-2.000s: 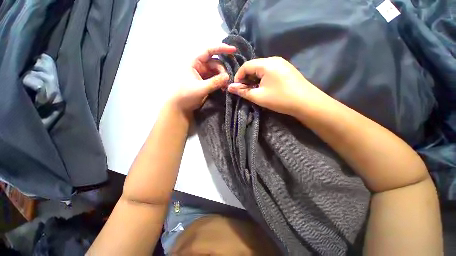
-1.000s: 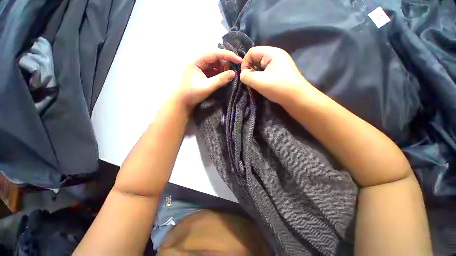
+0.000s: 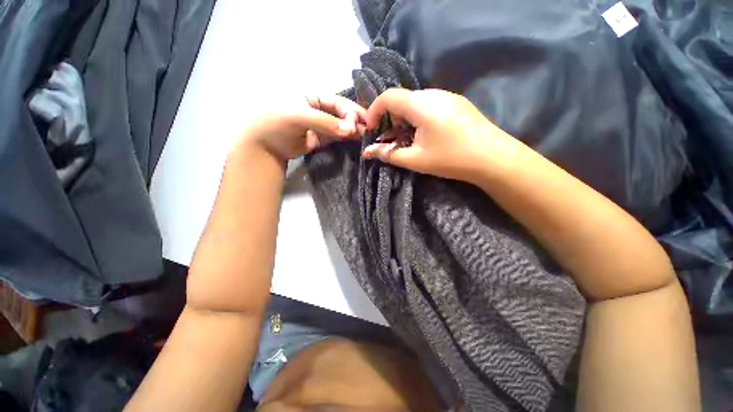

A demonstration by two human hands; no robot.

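Observation:
A dark grey-brown herringbone jacket (image 3: pixel 498 282) lies over the table's front edge, its layered edges bunched lengthwise. Its shiny dark blue-grey lining (image 3: pixel 546 96) spreads at the right, with a white tag (image 3: pixel 620 19) on it. My left hand (image 3: pixel 301 129) pinches the jacket's bunched edge between thumb and fingertips. My right hand (image 3: pixel 426 133) is curled at the same edge, fingertips close to the left ones. Something small and dark with a glint shows inside the right fist, perhaps thread snips; the fingers mostly hide it.
The white table (image 3: pixel 217 161) runs under the work. Dark grey garments (image 3: pixel 104 161) hang over its left part, with a pale grey shiny patch (image 3: pixel 63 117). Below left are a dark heap (image 3: pixel 88 378) and a brown wooden piece (image 3: pixel 22 312).
My left hand has shifted left and turned flatter, its fingertips still at the edge. My right hand has moved slightly down. The bunched layers have shifted slightly.

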